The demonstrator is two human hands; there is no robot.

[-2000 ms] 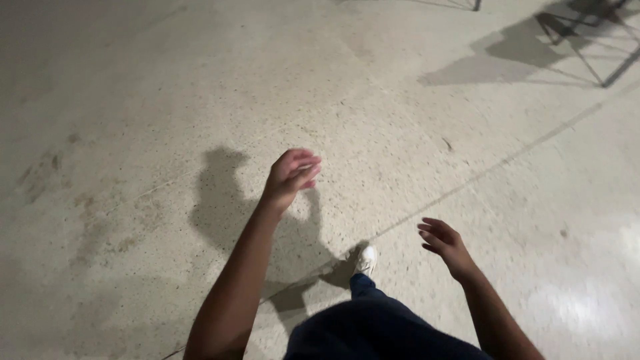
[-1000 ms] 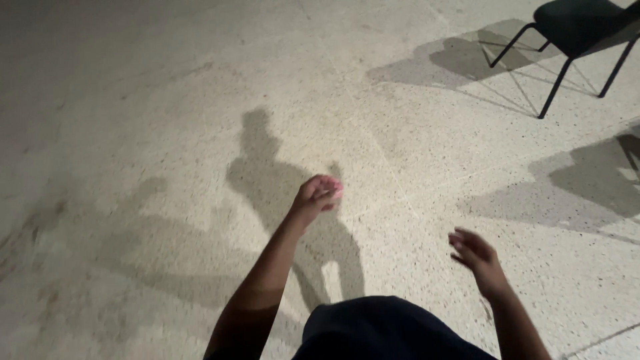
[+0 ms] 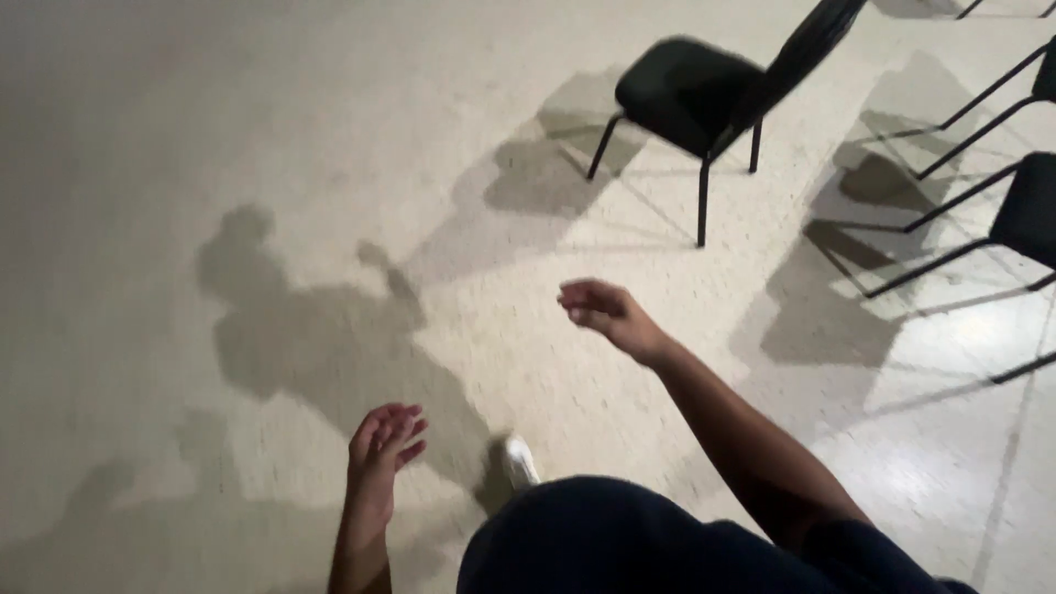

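Observation:
My left hand (image 3: 388, 445) is low and left of centre, held over the floor with its fingers loosely curled and apart, holding nothing. Higher and to the right, my right hand (image 3: 606, 313) reaches forward with bent fingers, and it too is empty. Of the things in view, a black chair (image 3: 693, 91) stands nearest to my right hand, beyond it at the upper right. Neither hand touches anything. Below and between the hands, a white shoe (image 3: 520, 462) shows past my dark shirt.
More dark chairs (image 3: 1027, 206) with thin metal legs stand at the right edge. The pale speckled floor (image 3: 495, 330) carries shadows of a person and of the chairs.
My right hand has moved forward, and my left hand now sits lower in the view. The view has shifted, bringing more of the chairs in at the right.

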